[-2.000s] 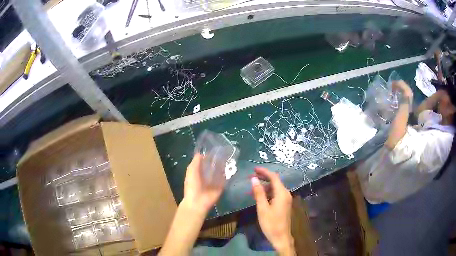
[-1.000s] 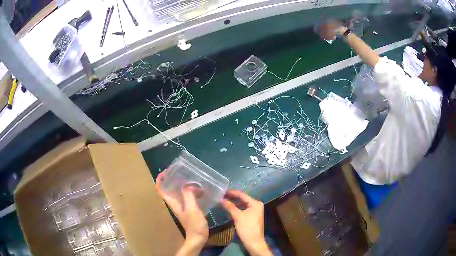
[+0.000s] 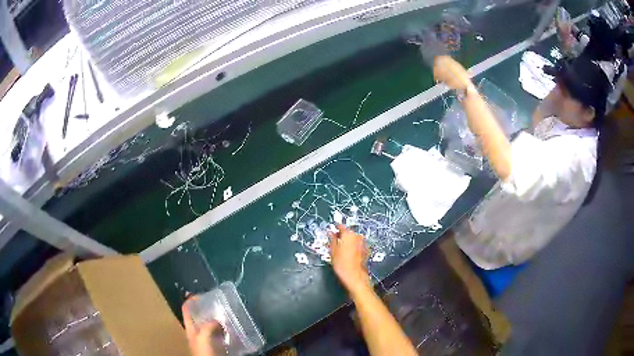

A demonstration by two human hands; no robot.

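My left hand [image 3: 200, 329] holds a clear plastic box [image 3: 233, 318] at the belt's near edge, beside the carton. A thin pale wire [image 3: 245, 263] runs from the box onto the green belt. My right hand [image 3: 350, 254] reaches into the heap of white wired pieces [image 3: 316, 233]. Its fingertips touch the heap; whether they pinch a piece cannot be told. A white cloth or bag [image 3: 431, 184] lies right of the heap.
A cardboard carton [image 3: 125, 306] with clear boxes stands at left. A pale rail [image 3: 278, 172] divides the belt. Beyond it lie another clear box [image 3: 300, 122] and tangled wires [image 3: 198, 167]. A neighbouring worker [image 3: 542, 188] reaches over the rail at right. A parts carton stands below the belt.
My right hand has left the clear box and moved right into the heap. My left hand has moved down and left with the box. The view has shifted; the neighbour's arm remains extended.
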